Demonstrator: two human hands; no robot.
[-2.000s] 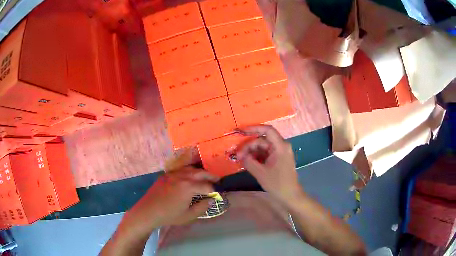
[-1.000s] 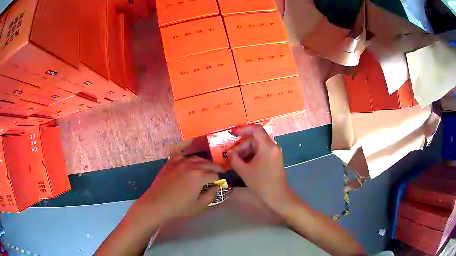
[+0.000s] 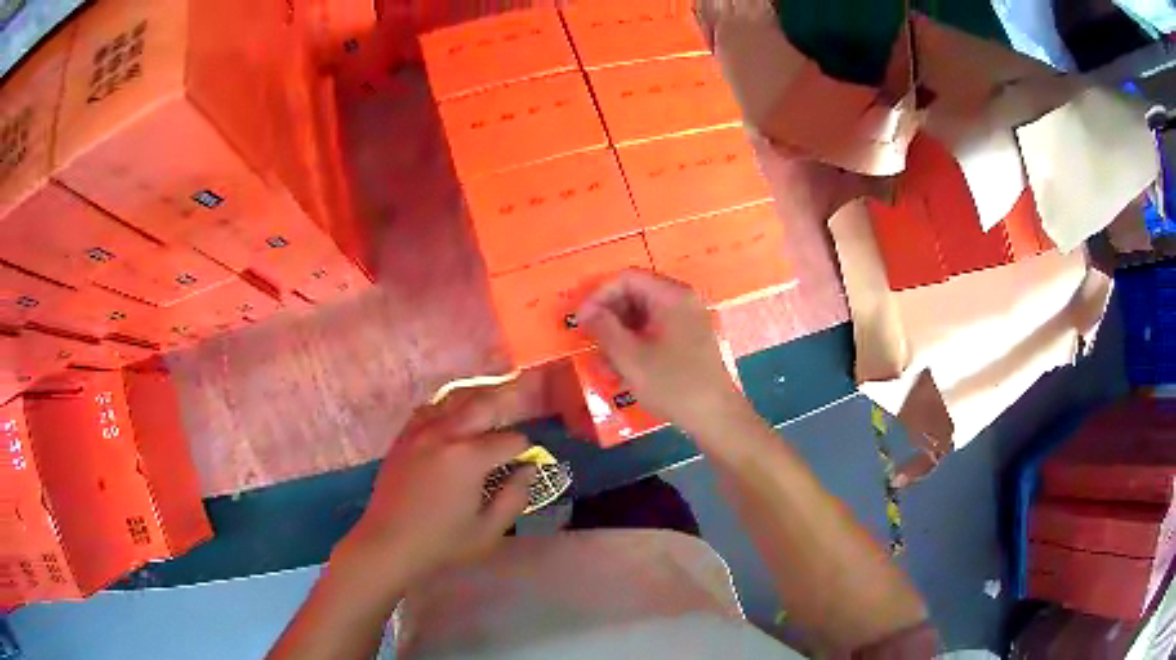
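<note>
My left hand (image 3: 445, 484), at the lower middle, is shut on a bent label sheet (image 3: 542, 482) with a grid of black labels. A pale edge of backing sticks out above that hand. My right hand (image 3: 664, 348) has its thumb and fingers pinched over the front left box of the middle block (image 3: 555, 206). A tiny black sticker (image 3: 571, 320) shows at its fingertips. An orange product box (image 3: 604, 410) stands at the board's front edge, partly behind my right wrist, with a small black label (image 3: 626, 400) on its near face.
Stacked orange boxes (image 3: 194, 200) with small black labels stand at the left, and more boxes (image 3: 97, 477) stand at the front left. A torn brown carton (image 3: 993, 329) holding orange boxes is at the right. Reddish boxes (image 3: 1096, 542) stand low at the right.
My right hand has moved up from the front box to over the middle block. A black label now shows on the front box's near face. My left hand still holds the sheet. The view has shifted.
</note>
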